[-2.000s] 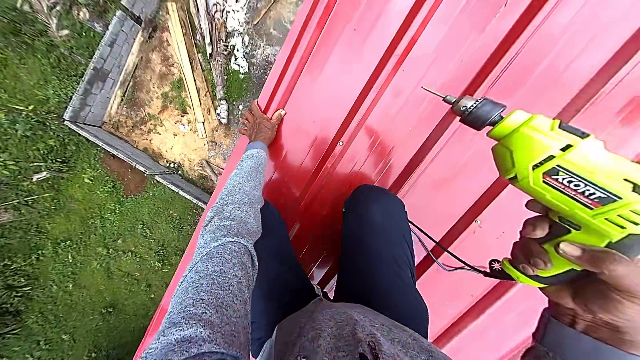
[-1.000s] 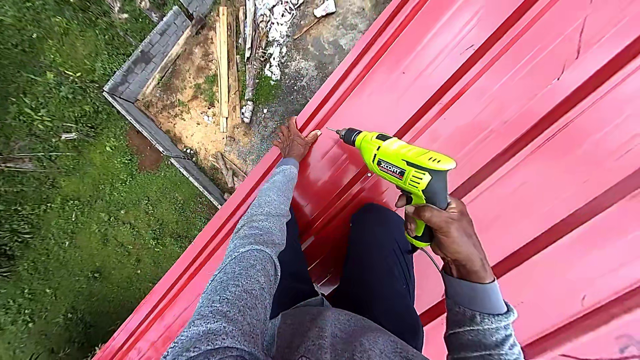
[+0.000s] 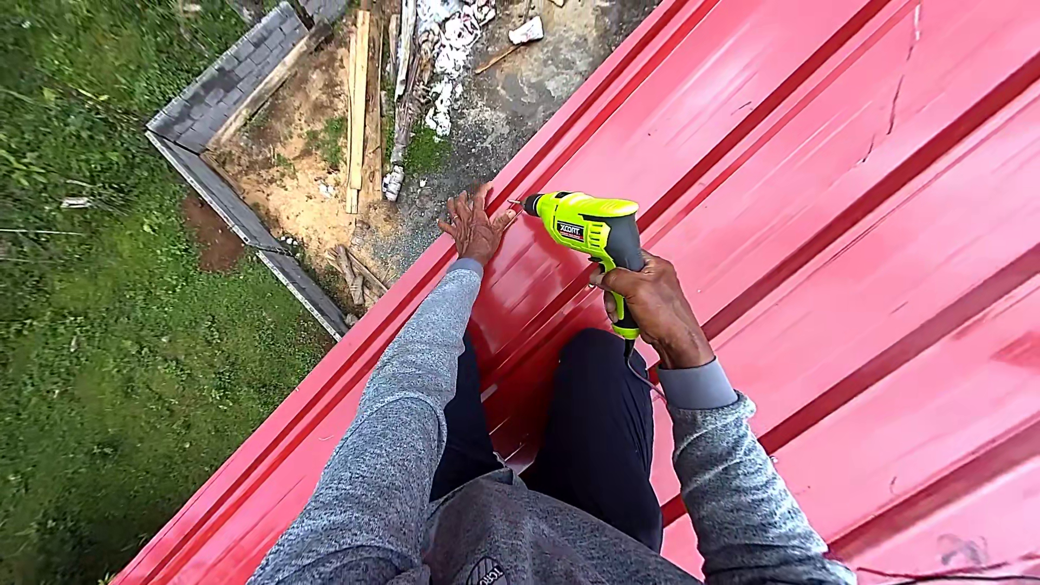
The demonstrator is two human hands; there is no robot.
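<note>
My right hand [image 3: 654, 305] grips the handle of a lime-green and black Xcort corded electric drill [image 3: 581, 223], held level and pointing left. Its thin drill bit [image 3: 515, 201] reaches toward the raised rib near the edge of the red metal roofing sheet [image 3: 780, 227]; whether the tip touches metal I cannot tell. My left hand [image 3: 478, 226] lies on the roof's edge trim with its fingers spread, the thumb just beside the bit. It holds nothing. The drill's black cord [image 3: 638, 370] drops from the handle past my right knee.
The roof edge runs diagonally from lower left to upper right. Far below lie grass [image 3: 187, 390], a grey block wall [image 3: 231, 81], wooden planks [image 3: 357, 114], and white debris [image 3: 455, 49] on gravel. My knees rest on the sheet. A dark cord [image 3: 934, 577] crosses the lower right.
The drill in my right hand has moved left, from the right side of the view to beside my left hand. My left hand has stayed at the roof edge, its fingers now spread wider.
</note>
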